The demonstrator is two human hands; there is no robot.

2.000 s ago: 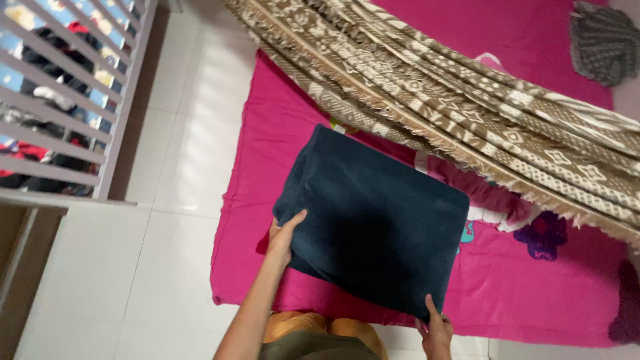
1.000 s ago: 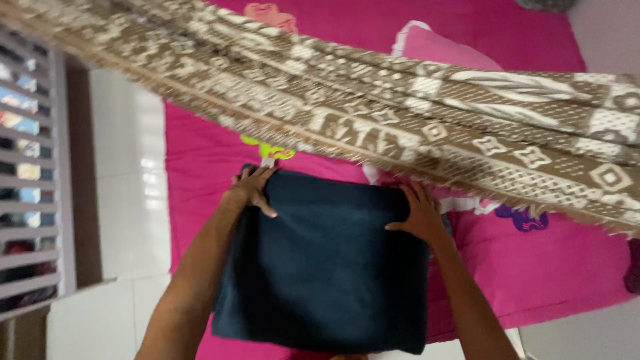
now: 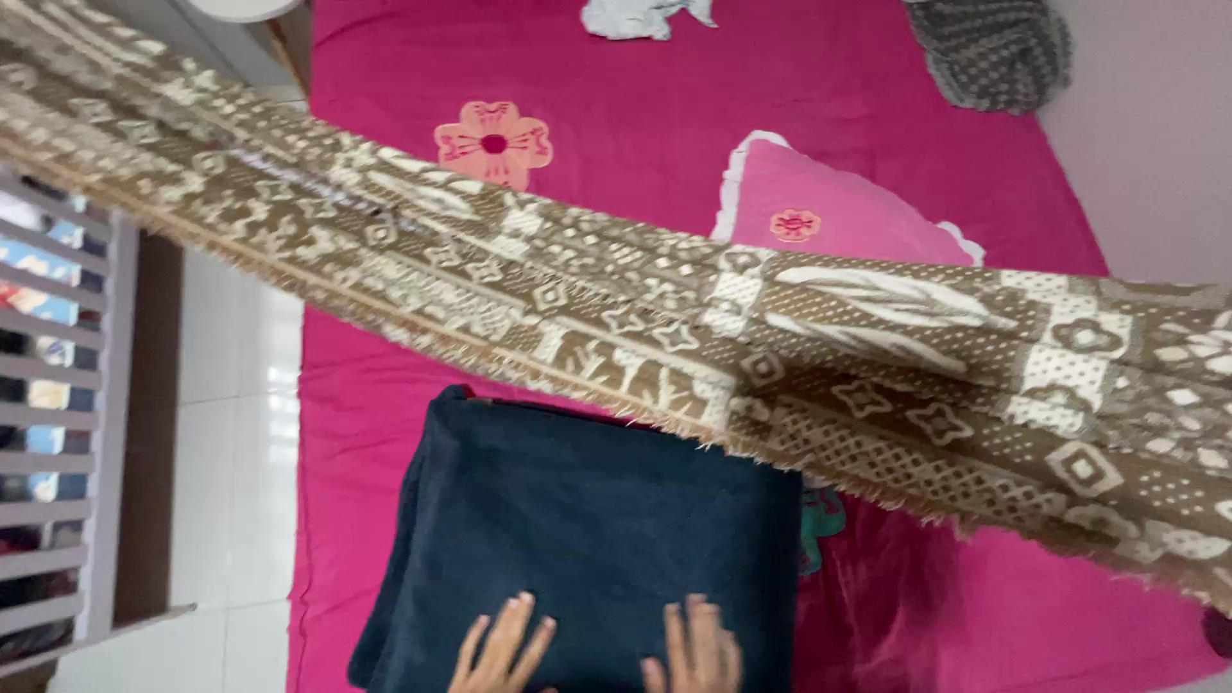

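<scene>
A folded dark blue blanket (image 3: 597, 539) lies on the pink bedspread (image 3: 404, 58) in the lower middle of the head view. Flat on its near part rests my left hand (image 3: 505, 645), fingers spread. To its right, my right hand (image 3: 695, 647) is on or just over the same blanket, slightly blurred, its fingers apart. Neither hand grips anything. A brown and cream patterned cloth (image 3: 616, 318) with a fringed edge hangs across the view above the bed and overlaps the blanket's far edge.
A pink pillow (image 3: 828, 207) with white ruffles lies beyond the hanging cloth. Grey patterned fabric (image 3: 996, 53) is at the upper right by the wall. A white slatted rail (image 3: 101, 433) stands on the left, beside the tiled floor (image 3: 226, 433). White fabric (image 3: 645, 14) lies at the top.
Two seconds ago my hands held the folded blanket by its side and corner. They were then on its far corners, and now they are at its near part. The view has shifted.
</scene>
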